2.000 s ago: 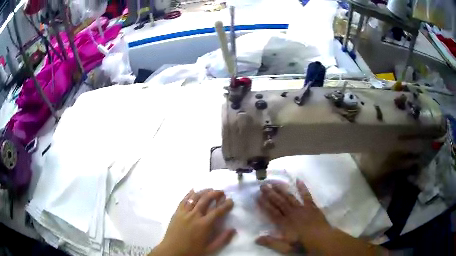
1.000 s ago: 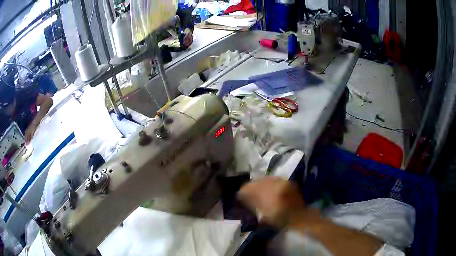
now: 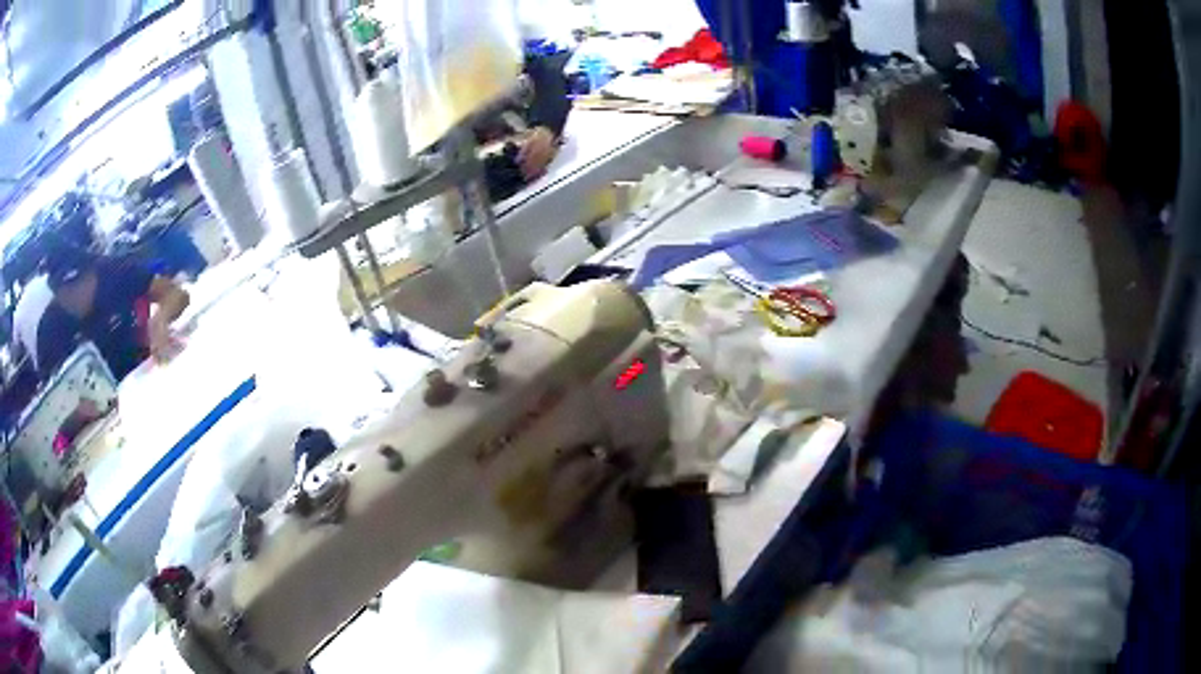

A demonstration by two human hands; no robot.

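Observation:
Neither of my hands is in the picture. The cream sewing machine (image 3: 461, 461) lies diagonally from the lower left to the centre, with small red lit digits at its right end. A white fabric panel (image 3: 507, 625) lies flat in front of the machine arm, cut off by the lower edge. A black flat rectangle (image 3: 678, 546) lies on the table right of the machine. The needle area is not clearly visible. The picture is somewhat blurred.
A blue basket (image 3: 1040, 494) holds white fabric (image 3: 975, 606) at the lower right. Scissors with red and yellow handles (image 3: 796, 312) lie on the table behind, near pale scraps (image 3: 705, 356) and blue-grey sheets (image 3: 817, 245). White thread cones (image 3: 382, 132) stand behind. A person (image 3: 112, 310) sits at the far left.
The view has swung right from the needle area to the machine's right end. The hand seen over the black rectangle and basket side has left the picture.

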